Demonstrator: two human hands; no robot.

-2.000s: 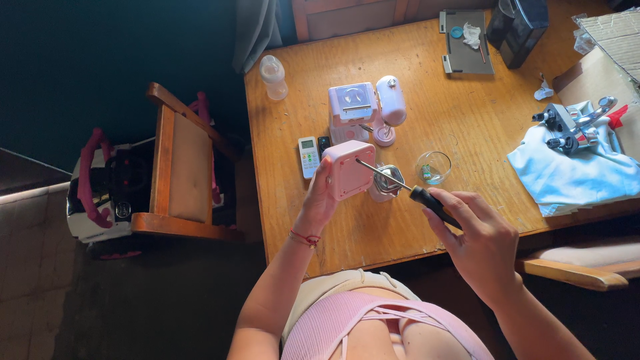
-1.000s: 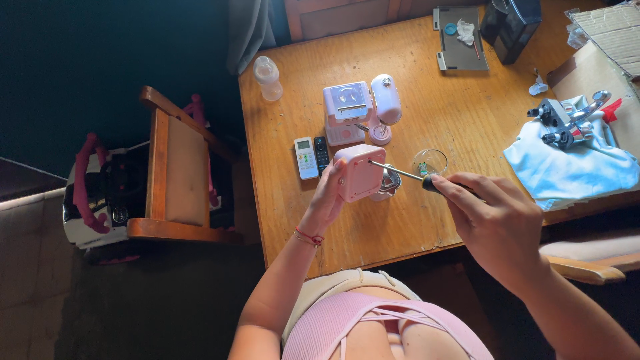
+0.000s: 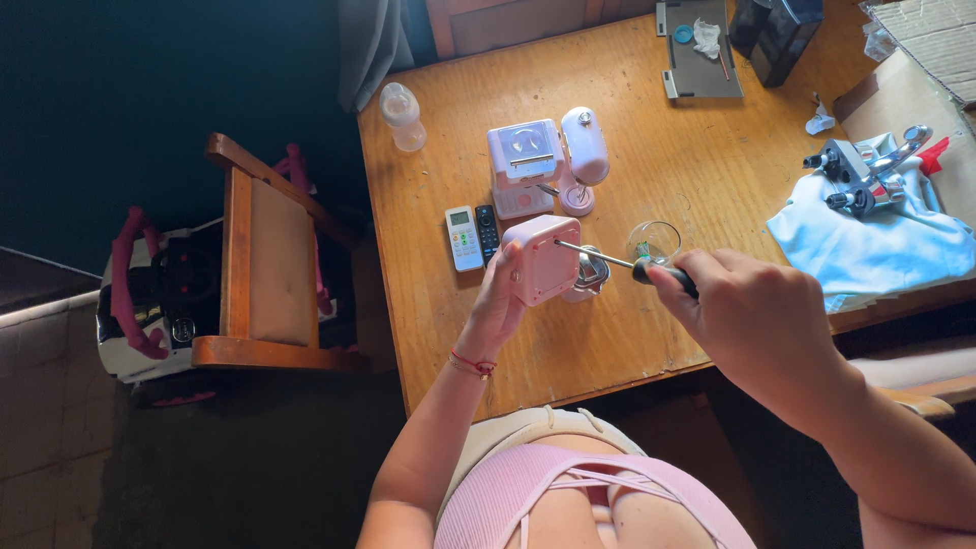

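Observation:
My left hand holds a pink square plastic base above the table, its underside turned toward my right. Gripped in my right hand is a screwdriver with a black handle. Its tip meets the upper left corner area of the underside, at a small hole. Behind the base, partly hidden, a small metallic-and-pink item rests on the table. A small clear glass bowl with small bits inside lies near the screwdriver's handle. Farther back stand a pink toy-like appliance and a pink miniature stand mixer.
A white remote control and a black remote lie left of the base. A baby bottle is at the table's far left. Chrome faucet on light-blue cloth, right. A wooden chair stands left of the table.
The pink base has turned somewhat, so more of its underside faces the camera than two seconds ago. The screwdriver has stayed against it, its shaft less steeply tilted.

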